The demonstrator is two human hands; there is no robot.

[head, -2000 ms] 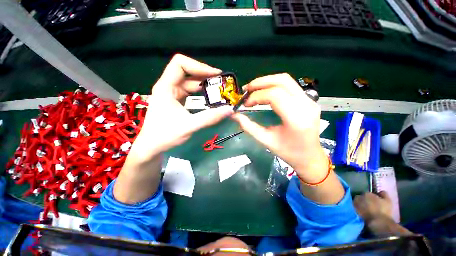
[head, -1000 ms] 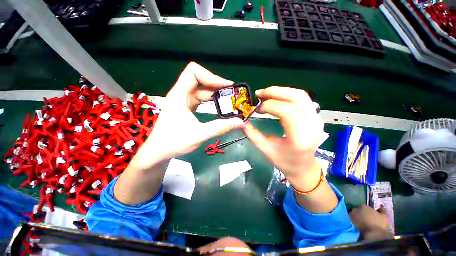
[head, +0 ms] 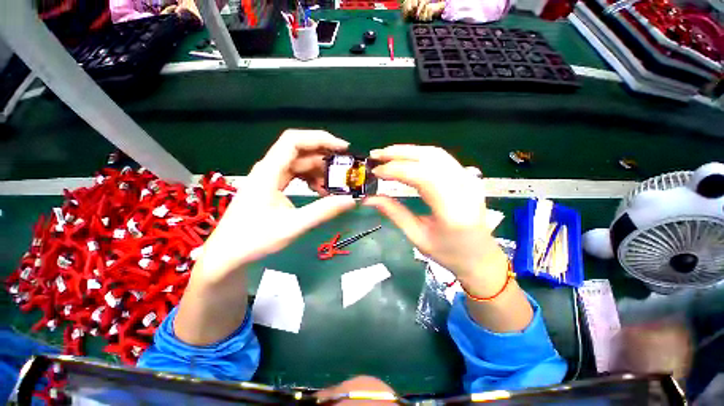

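A small black device housing (head: 340, 174) is held above the bench, its open side towards me, with a white labelled block and amber film inside. My left hand (head: 274, 198) grips its left side between thumb and fingers. My right hand (head: 437, 202) holds its right edge, where a dark piece, perhaps the cover, meets the housing; the fingers partly hide it. Below, a red clamp (head: 330, 247) lies on the bench beside dark tweezers (head: 361, 235). Two white wipes (head: 279, 300) lie nearer to me.
A big pile of red clamps (head: 119, 254) is at left. At right are a blue box (head: 524, 238) of pale sticks, a panda fan (head: 675, 230), a clear bag (head: 435, 297) and another person's blurred hand (head: 652, 349). A black slotted tray (head: 492, 55) stands across the belt.
The gap between the dark piece and housing has narrowed as my hands drew together. The view has tilted up, showing other people's hands across the belt. The other hand at right has moved right.
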